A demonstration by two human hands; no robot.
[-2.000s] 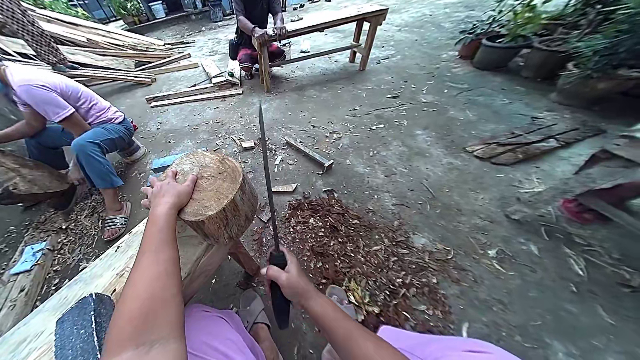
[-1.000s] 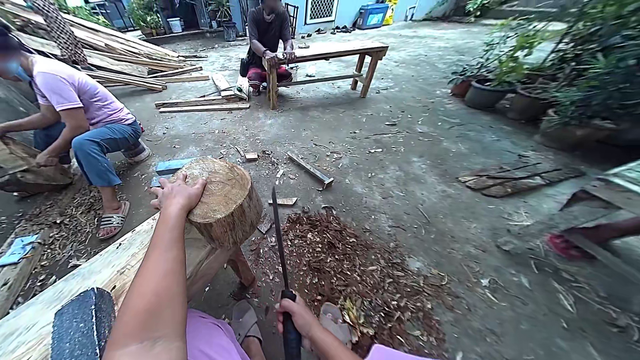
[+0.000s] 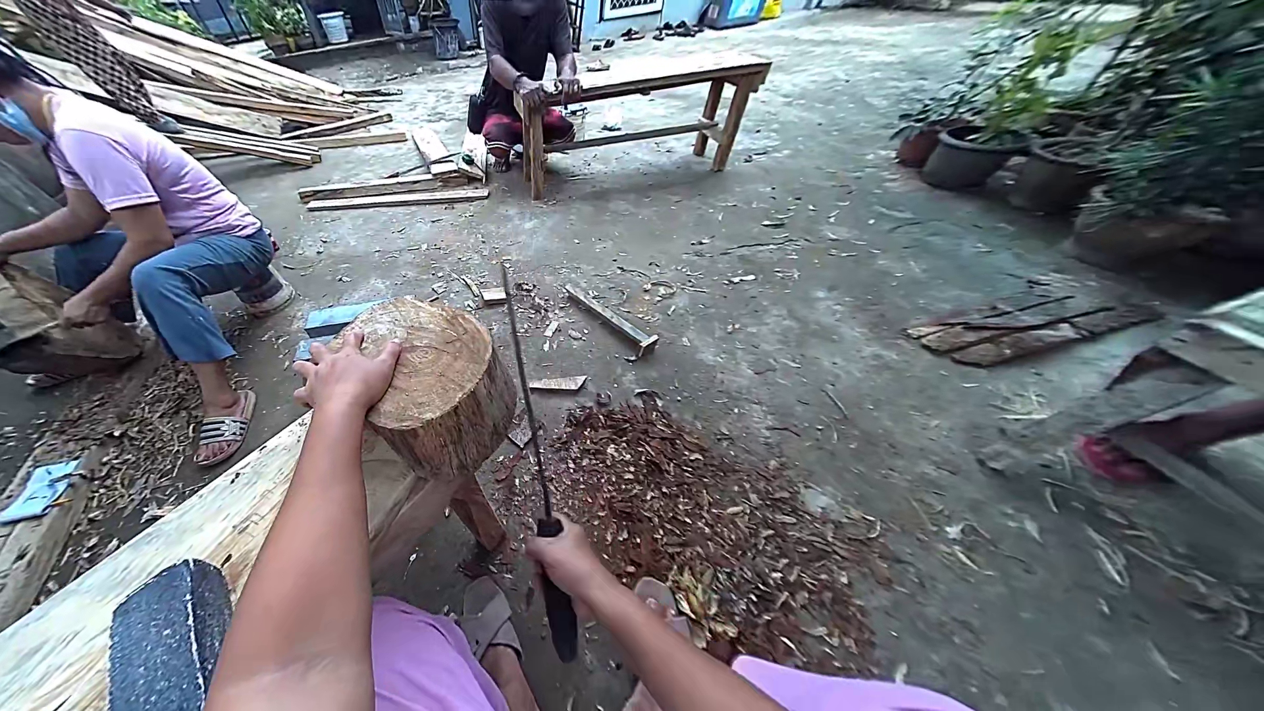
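Note:
My left hand (image 3: 348, 373) rests with spread fingers on the top of a round log section (image 3: 444, 380) with rough bark on its side. The log stands at the end of a wooden bench (image 3: 227, 504). My right hand (image 3: 568, 561) is closed around the black handle of a long-bladed knife or machete (image 3: 523, 395), just right of the log. The narrow blade points up and away, beside the bark and apart from it. A dark stone-like block (image 3: 168, 632) lies on the bench left of my left forearm.
Bark chips (image 3: 691, 513) are heaped on the ground below the log. A person (image 3: 168, 217) sits at the left; another crouches behind a wooden bench (image 3: 671, 74). A wood offcut (image 3: 612, 321), split planks (image 3: 1027, 326) and potted plants (image 3: 968, 153) lie or stand farther out. A foot shows at right.
My right hand has lowered and then come up a little with the blade, staying beside the log. My left hand remains on the log's top.

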